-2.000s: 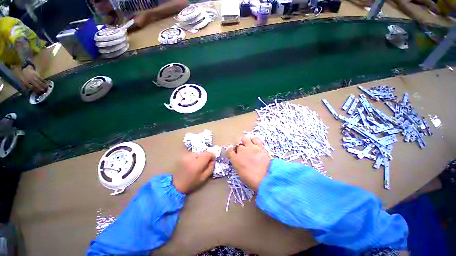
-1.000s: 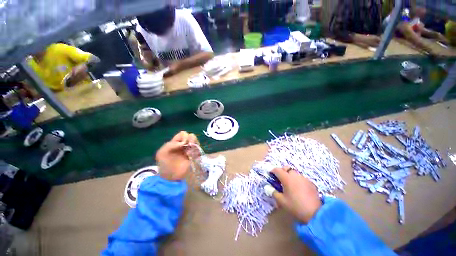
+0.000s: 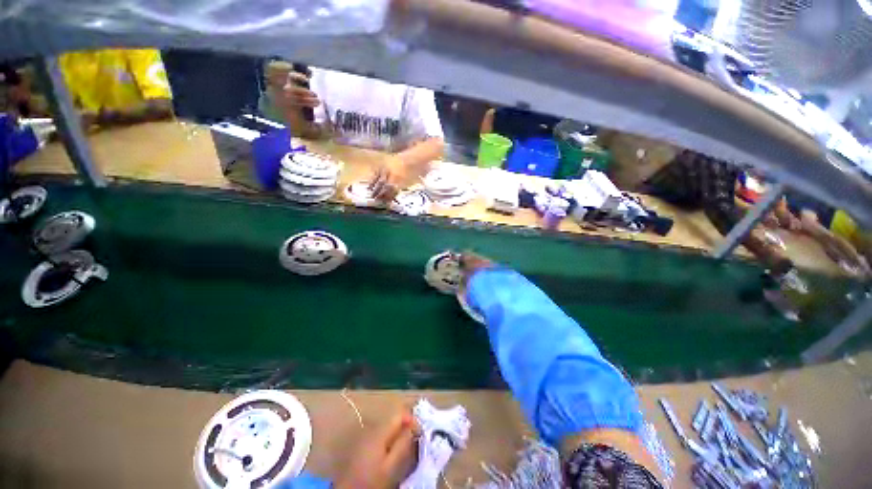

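My right hand point(image 3: 468, 263) reaches over the green belt, with its fingers at the right edge of a round white housing point(image 3: 443, 272); the grip is not clear. Another white disc shows partly under my wrist. My left hand point(image 3: 381, 454) is low at the bottom edge, beside a tied white wire bundle point(image 3: 440, 441); its fingers are blurred and may touch the bundle. A round housing point(image 3: 253, 444) lies on the bench at left, partly behind my left sleeve. The loose wire heap point(image 3: 535, 468) is mostly hidden by my right arm.
The belt point(image 3: 191, 306) carries another housing point(image 3: 314, 251) and several discs at far left. Blue-grey strips point(image 3: 741, 439) lie at right. A thin strand point(image 3: 354, 408) lies near the belt edge. Across the belt are stacked housings point(image 3: 308, 177) and people's hands. A grey shelf hangs overhead.
The view has tilted up. My right hand has left the wire heap, with no blue-handled tool visible now, and stretched out to the discs on the belt. My left hand has lowered beside the bundle.
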